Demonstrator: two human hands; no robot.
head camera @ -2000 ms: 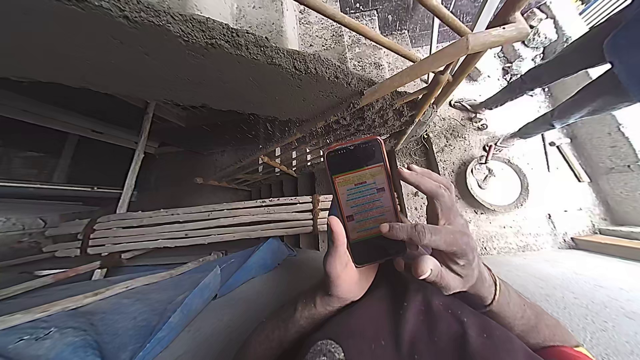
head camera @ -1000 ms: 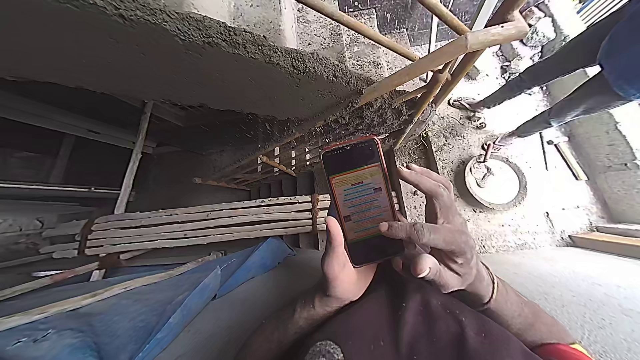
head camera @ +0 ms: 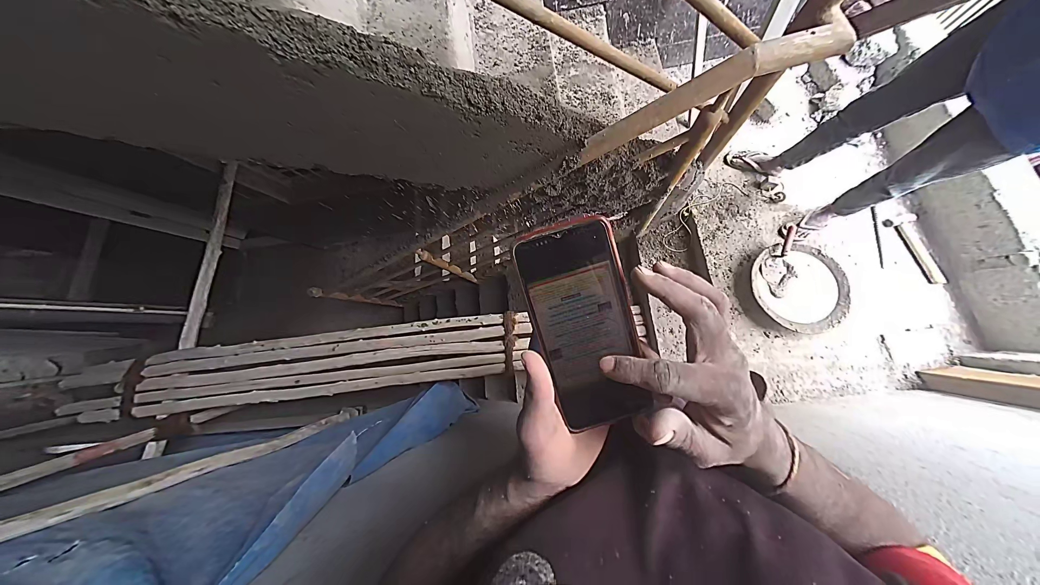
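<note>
A smartphone in a red-edged case (head camera: 581, 325) lies tilted in my left hand (head camera: 552, 439), whose thumb runs along the phone's left edge; the fingers behind it are mostly hidden. Its screen shows coloured blocks of writing. My right hand (head camera: 707, 374) is at the phone's right side, fingers apart, with one fingertip on or just over the lower part of the screen. That hand holds nothing that I can see. A thin band (head camera: 790, 455) circles the right wrist.
Bamboo railings (head camera: 723, 81) stand ahead beside a rough concrete edge and descending steps. Tied wooden poles (head camera: 325, 366) and a blue tarpaulin (head camera: 325, 479) lie at left. At right, a person in dark trousers (head camera: 902, 162) stands near a round pan (head camera: 800, 288) and a hammer-like tool (head camera: 916, 250).
The phone's screen looks dimmer than before. My hands have stayed in nearly the same place around it. The person at right has shifted slightly.
</note>
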